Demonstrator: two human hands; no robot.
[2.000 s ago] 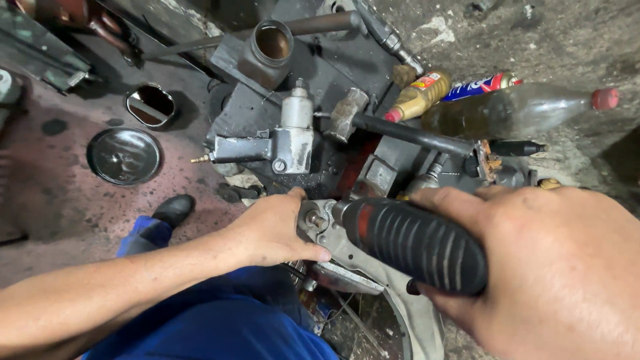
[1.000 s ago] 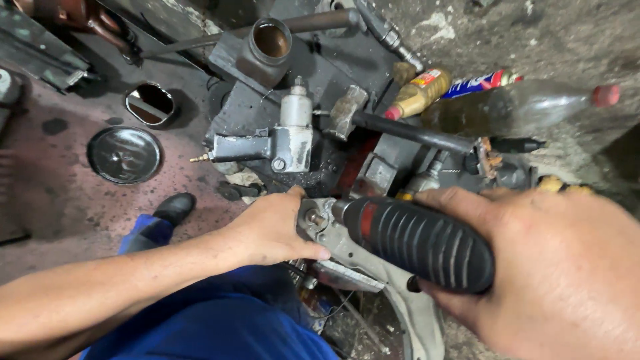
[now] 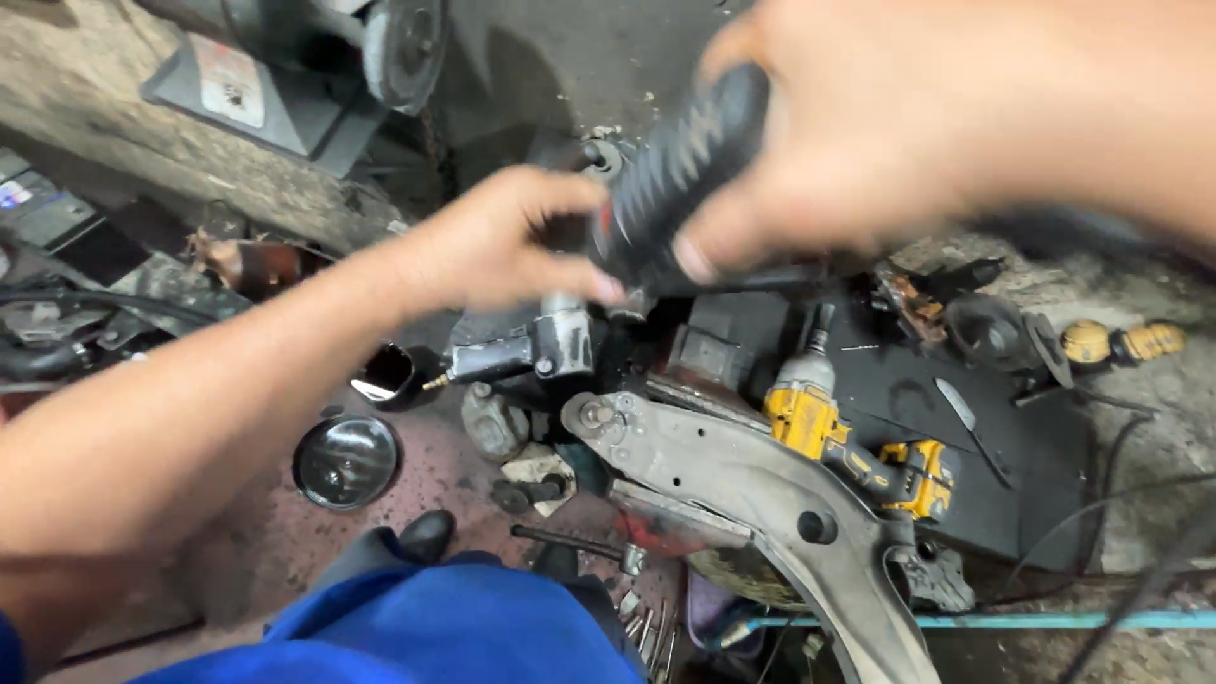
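Observation:
My right hand [image 3: 807, 161], blurred, grips a black ribbed handle [image 3: 684, 161] with a red band, raised above the bench; the tool's working end is hidden. Beside the handle's lower end is my left hand [image 3: 513, 242], fingers and thumb apart; whether it touches the tool cannot be told. Below both hands a grey metal control arm [image 3: 750, 456] lies over a vise with red parts [image 3: 655, 532], its rounded end with a stud pointing left. A pneumatic impact wrench [image 3: 560, 342] rests just under my left hand.
A yellow cordless impact wrench [image 3: 807, 418] and a knife [image 3: 959, 404] lie on the dark bench to the right. A bench grinder [image 3: 404, 52] stands at the upper left. A round black pan [image 3: 347, 461] is on the stained floor, and a light blue hose [image 3: 1026, 619] runs along the lower right.
Both hands have left the control arm and moved up and away, the black handle still in my right hand. The view has shifted strongly, bringing the yellow impact wrench into sight.

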